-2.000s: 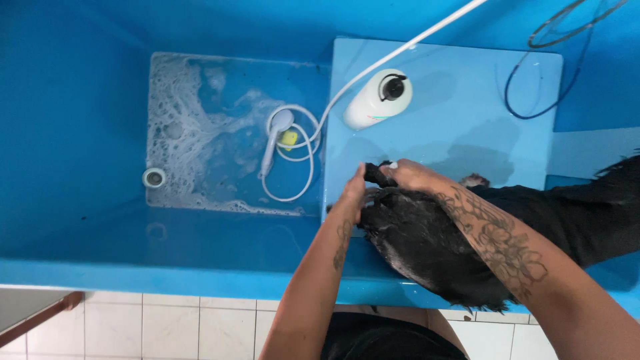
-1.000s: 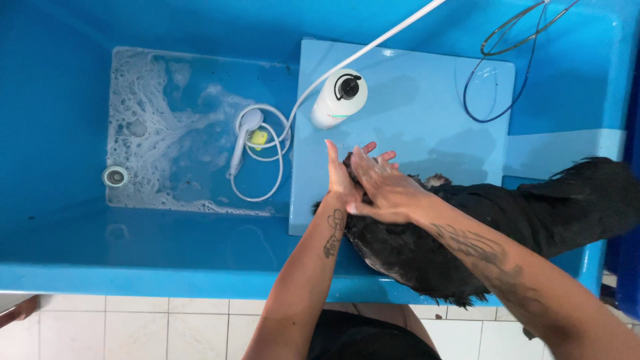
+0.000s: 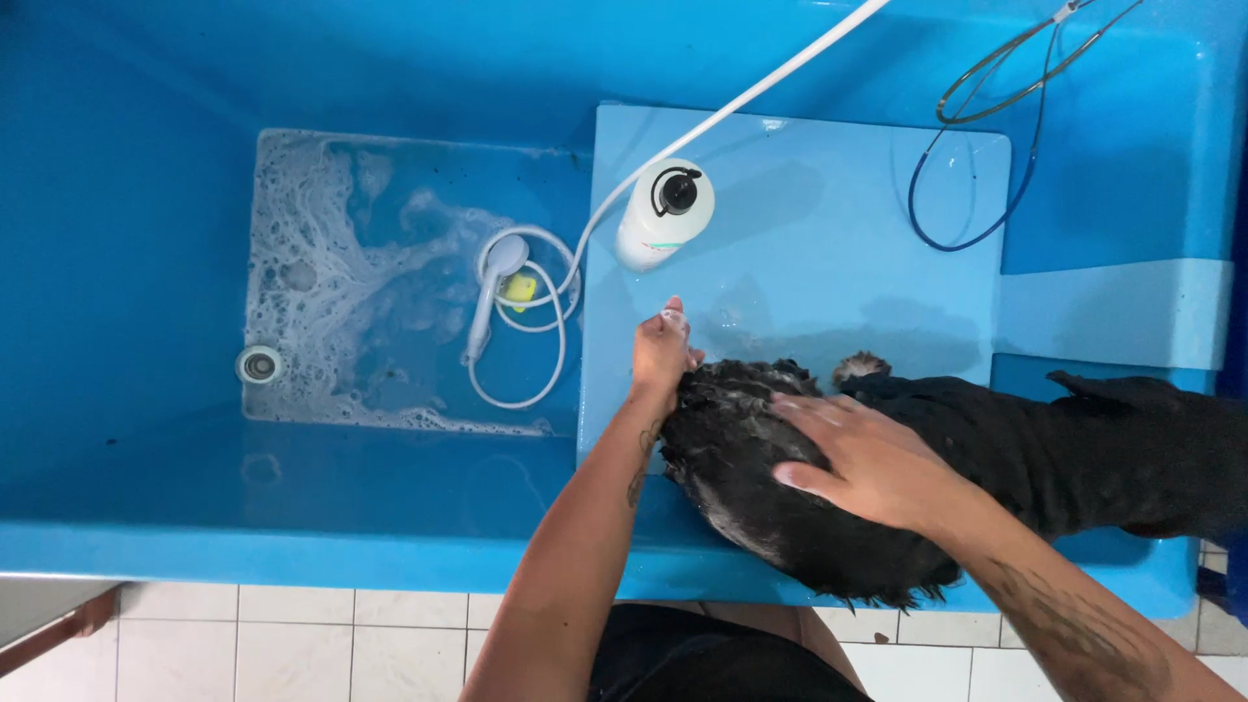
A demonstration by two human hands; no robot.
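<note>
A wet black-coated dog (image 3: 780, 526) stands at the right in a blue tub, partly over a light blue platform (image 3: 907, 195). Lather shows on its coat. My right hand (image 3: 863, 458) lies flat on the dog's back with the fingers spread. At the coat's left end is my left hand (image 3: 668, 351), fingers curled, with suds on it; whether it grips anything is hidden. A white bottle with a black cap (image 3: 668, 214) stands on the platform beyond my left hand.
A white shower head (image 3: 507, 255) and its coiled hose (image 3: 563, 366) lie over a yellow object (image 3: 520, 291) in the tub's lower part, among suds (image 3: 312, 253). A drain fitting (image 3: 260, 365) is at the left. Thin looped cables (image 3: 1024, 185) hang at the upper right.
My hands were together near the dog's left end; now they are apart, the right resting on its back. The view has shifted.
</note>
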